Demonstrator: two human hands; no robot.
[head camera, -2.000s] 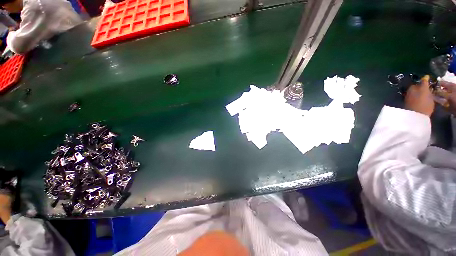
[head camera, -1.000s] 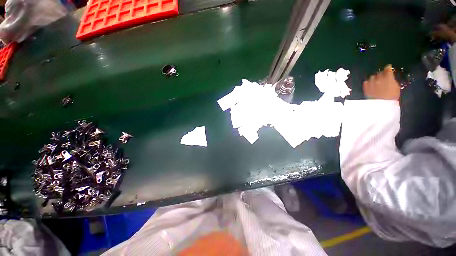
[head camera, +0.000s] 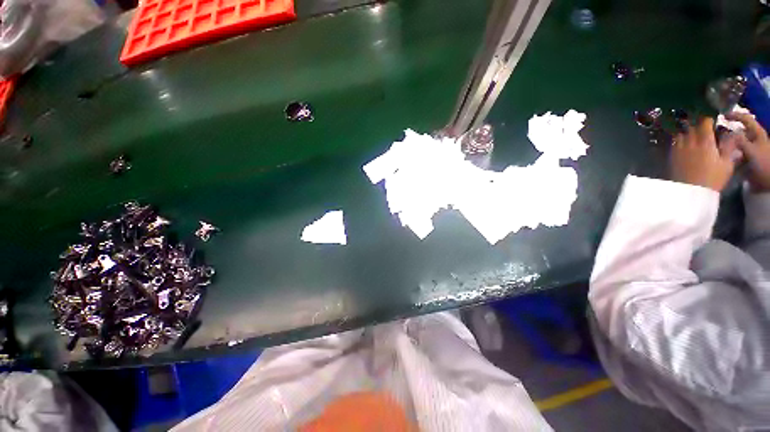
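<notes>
Neither of my hands shows clearly. A blurred orange shape lies at the bottom edge over the white striped smock (head camera: 473, 375); I cannot tell what it is. A large heap of black and silver metal assemblies (head camera: 127, 283) lies at the left near the bench edge. One small piece (head camera: 205, 229) lies just right of the heap. A single white wipe (head camera: 328, 228) lies in front of me. A spread pile of white wipes (head camera: 473, 190) lies right of it. Separate assemblies (head camera: 299, 111) lie farther back on the dark-green surface.
A metal post (head camera: 498, 67) rises behind the wipes, with a ribbed clear bottle (head camera: 478, 142) at its foot. A red compartment tray (head camera: 203, 25) is at the far left. A person's hands (head camera: 705, 156) work at the right. Blue bins (head camera: 207, 384) are under the bench edge.
The whole view has shifted slightly, so the bench things sit farther left. The right-hand person's hand reached toward the far assemblies, then drew back beside the other hand. No hand of mine has clearly appeared.
</notes>
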